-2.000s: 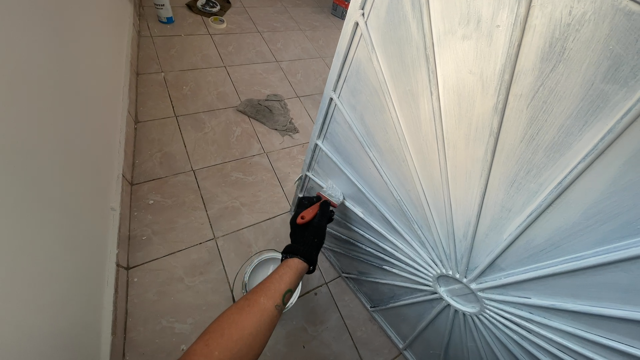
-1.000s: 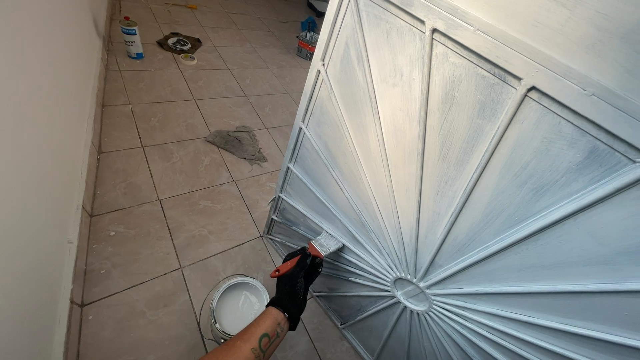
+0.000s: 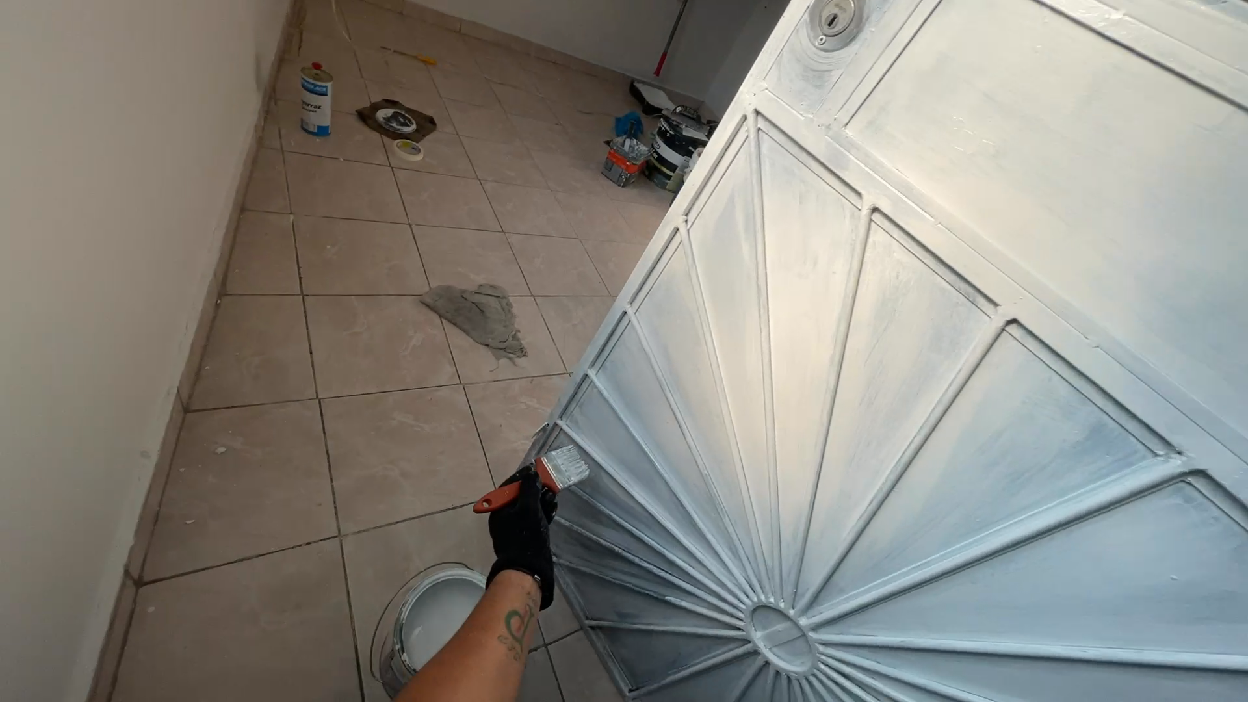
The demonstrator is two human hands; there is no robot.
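Note:
My right hand (image 3: 524, 531), in a black glove, is shut on a paintbrush (image 3: 564, 468) with a red handle. Its bristles carry pale paint and lie at the left edge of a metal door (image 3: 799, 390), which has raised bars fanning out from an oval boss (image 3: 781, 639). The door wears streaky white-grey paint. Below my hand, partly covered by my forearm, an open paint can (image 3: 439, 614) with a wire handle holds pale paint. My left hand is out of view.
A grey rag (image 3: 483, 317) lies on the tiled floor. Farther off are a solvent can (image 3: 316, 100), a tape roll (image 3: 409, 150), a lid on a dark cloth (image 3: 397, 120), an orange container (image 3: 624, 161) and a dark bucket (image 3: 673, 146). A wall (image 3: 127, 244) runs along the left.
The view has tilted up, bringing the door's lock and more of the far floor into sight. My right hand has kept hold of the brush, which is now nearer the door's left edge than one second ago.

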